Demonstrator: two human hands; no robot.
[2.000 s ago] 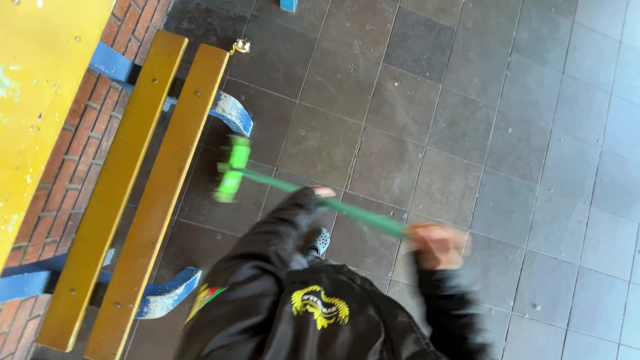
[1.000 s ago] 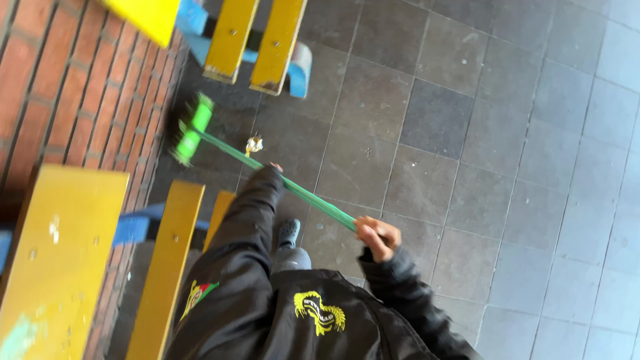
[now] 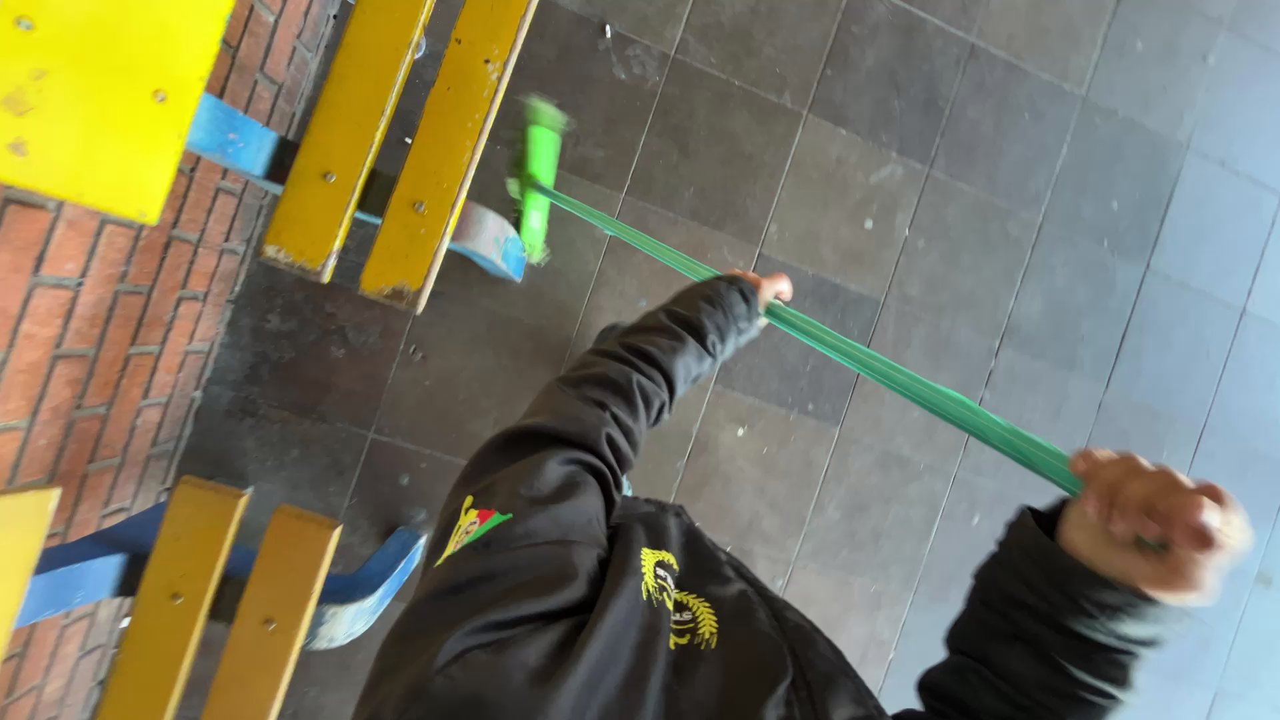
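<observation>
A push broom with a bright green head (image 3: 541,180) and a long green handle (image 3: 900,380) crosses the view from upper left to lower right. My left hand (image 3: 764,288) is closed around the middle of the handle, partly hidden by its dark sleeve. At the handle's far end, on the right, my right hand (image 3: 1155,525) grips it, slightly blurred. The broom head lies over the dark floor tiles (image 3: 740,180), just beside the blue curved support (image 3: 490,240) of a yellow slatted bench (image 3: 450,160). Its bristles are hardly visible.
Another yellow slatted bench (image 3: 270,620) with a blue curved support (image 3: 370,590) stands at the lower left. A yellow tabletop (image 3: 100,90) fills the upper left corner. Along the left runs a red brick wall (image 3: 100,330). Small bits of debris (image 3: 608,32) dot the floor.
The broom head was by the brick wall between the benches a second ago; now it is out past the upper bench's end. Both hands have stayed on the handle. The view has shifted.
</observation>
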